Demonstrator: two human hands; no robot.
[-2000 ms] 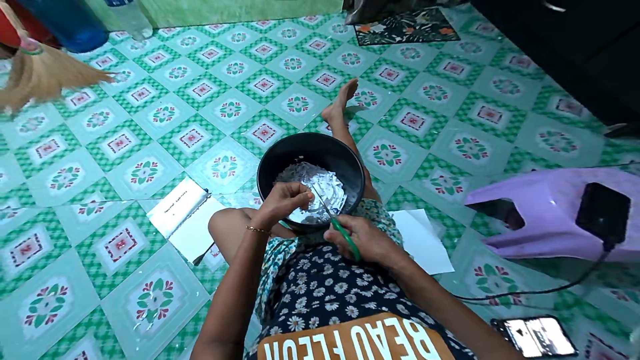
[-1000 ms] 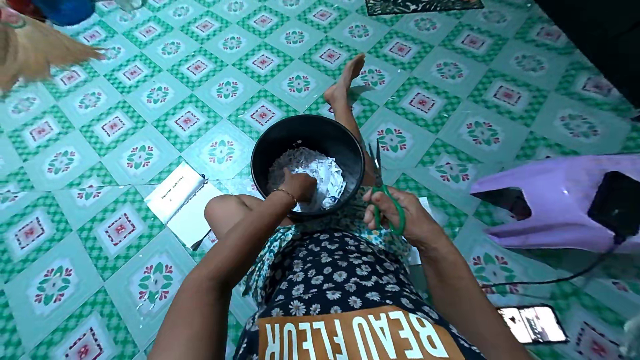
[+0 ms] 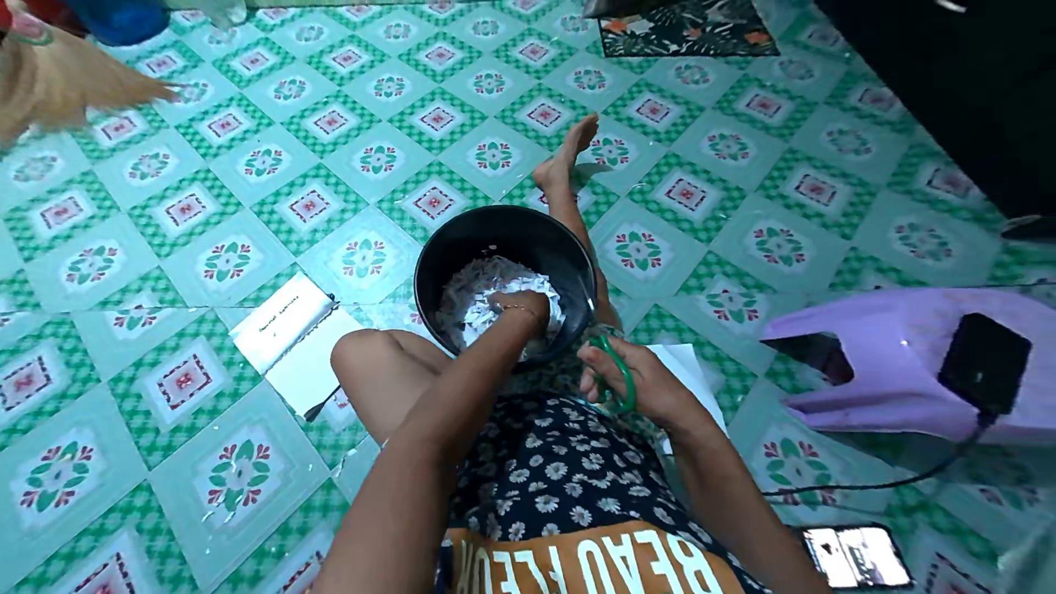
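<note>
A round black bucket (image 3: 429, 280) stands between my legs with many small cut pieces of white paper (image 3: 478, 318) inside. My left hand (image 3: 524, 309) reaches down into it among the pieces; its fingers are mostly hidden, so whether it holds any paper cannot be told. Just right of the rim, my right hand (image 3: 631, 379) grips the green-handled scissors (image 3: 624, 375), whose blades point up beside the bucket's right side. A white sheet of paper (image 3: 689, 371) lies on the floor, partly behind my right hand.
An open notebook (image 3: 309, 351) with writing and a pen lies left of my knee. On the right are a purple plastic stool (image 3: 883, 338) bearing a black corded device (image 3: 984, 363), and a lit phone (image 3: 856, 557). A broom (image 3: 74, 74) and a patterned mat (image 3: 689, 33) are farther off.
Two seconds ago both hands were together over the bucket, scissors near the left fingers. Since then my left hand has gone down into the paper pieces, and the scissors have moved right, off the bucket's middle.
</note>
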